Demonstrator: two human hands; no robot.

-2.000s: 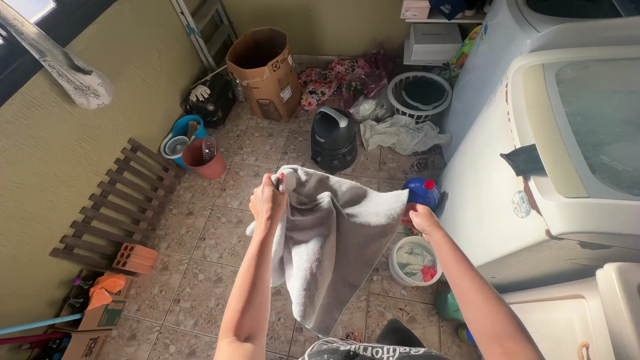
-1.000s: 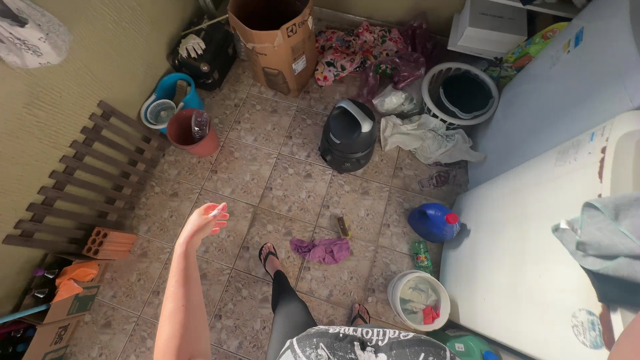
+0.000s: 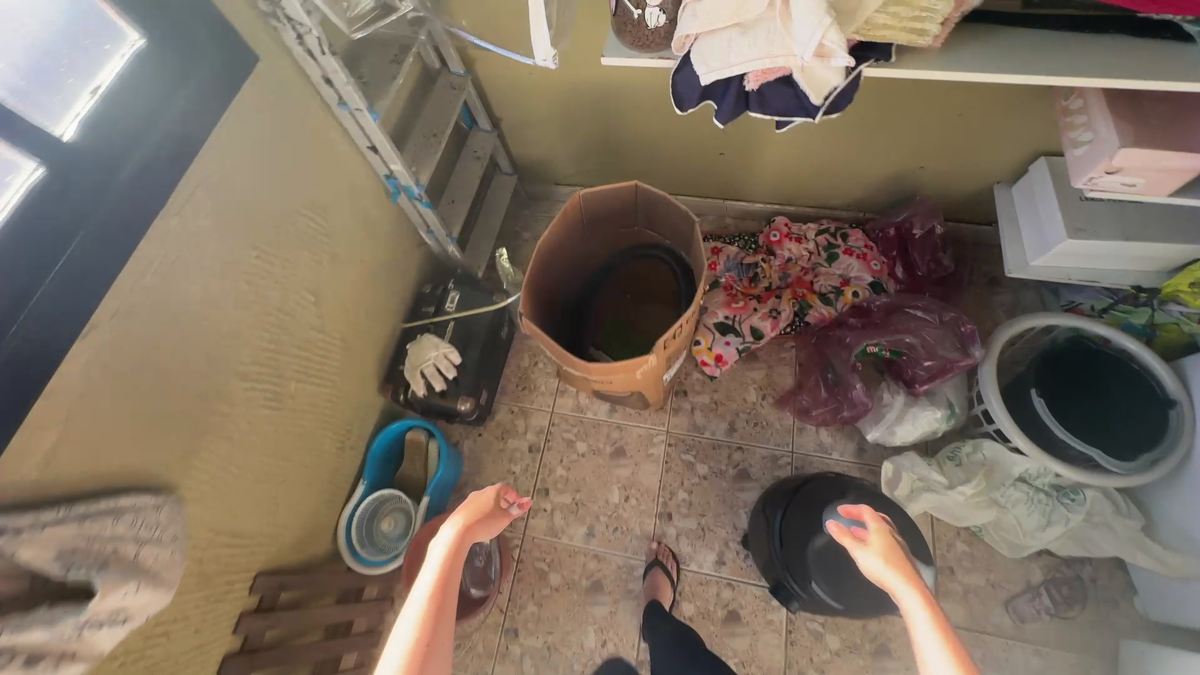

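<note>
My left hand (image 3: 489, 512) is over the floor and the edge of a reddish-brown bucket (image 3: 495, 581), fingers loosely curled, nothing seen in it. My right hand (image 3: 868, 544) appears above a black vacuum cleaner (image 3: 797, 534) with a rounded lid; its thumb and fingers are apart and no object shows between them. Whether it touches the lid cannot be told. Ahead of both hands stands an open octagonal cardboard box (image 3: 600, 375) with something dark inside. Right of the box lie a floral cloth (image 3: 797, 281) and purple plastic bags (image 3: 872, 356).
A stepladder (image 3: 450, 141) leans near the left wall, above a black case (image 3: 450, 366) with gloves (image 3: 431, 364). A blue mop bucket (image 3: 445, 459) and wooden slats (image 3: 319, 619) are at left. The right side holds a white laundry basket (image 3: 998, 375); shelves (image 3: 984, 64) cross the back.
The grey cloth held in both hands two seconds ago lay at the washing machine side one second ago and is now out of view. My right hand has come back into view. The view has moved toward the back wall.
</note>
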